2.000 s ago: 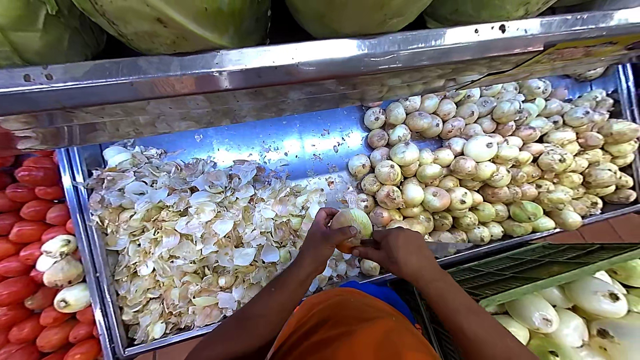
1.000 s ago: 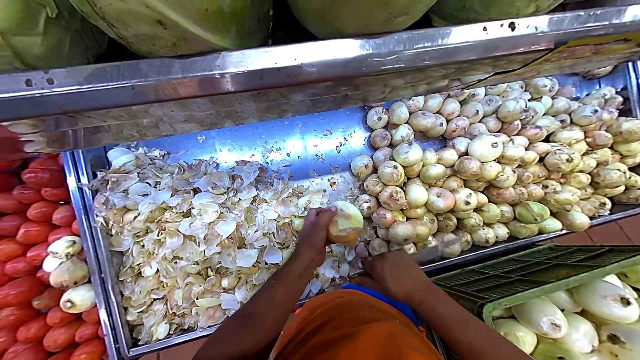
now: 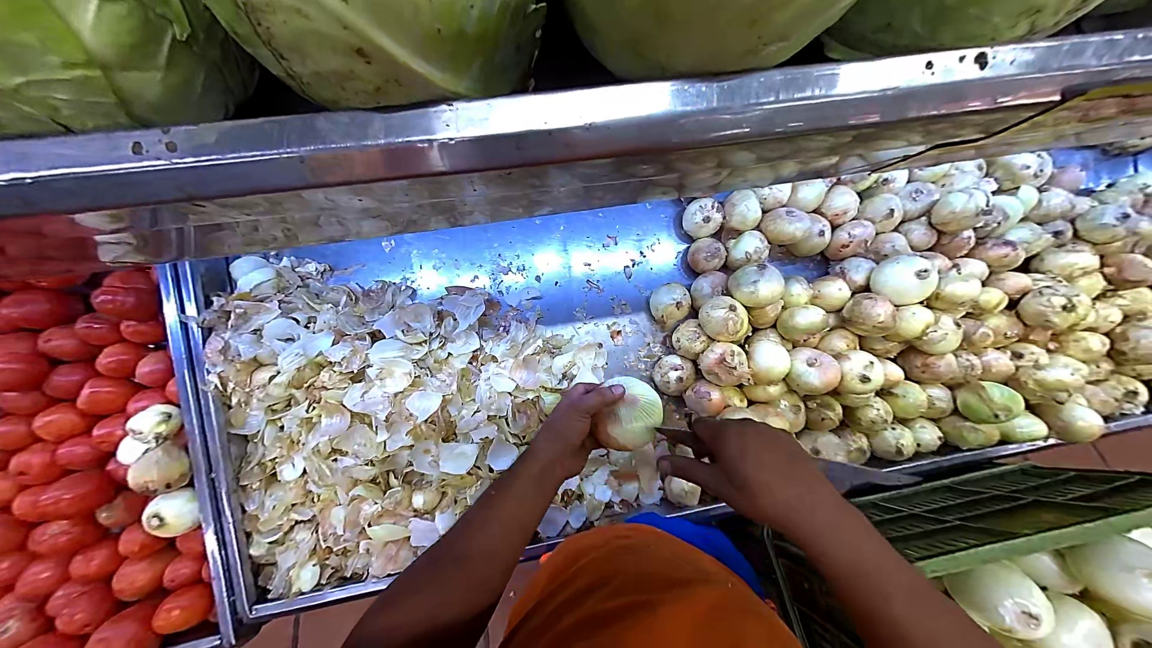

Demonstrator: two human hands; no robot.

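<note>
My left hand (image 3: 572, 423) holds a pale, partly green onion (image 3: 630, 414) over the near edge of a metal bin. At the onion's right side, my right hand (image 3: 733, 454) grips a knife; its dark tip touches or nearly touches the onion, and a wider grey part (image 3: 864, 476) shows beyond the wrist. Which part of the knife is the handle, I cannot tell. Loose dry onion skins (image 3: 387, 405) lie heaped to the left of my hands. A large pile of onions (image 3: 864, 324) fills the right part of the same bin.
Red tomatoes (image 3: 81, 432) with several onions (image 3: 160, 468) on top lie left of the metal divider (image 3: 200, 432). Cabbages (image 3: 378, 45) rest above a metal shelf edge (image 3: 540, 121). At the lower right are a green plastic crate (image 3: 1008, 513) and large white onions (image 3: 1008, 598).
My right hand was lower, by the bin's near edge, one second ago; it has come up to the onion with the knife. My left hand keeps hold of the onion.
</note>
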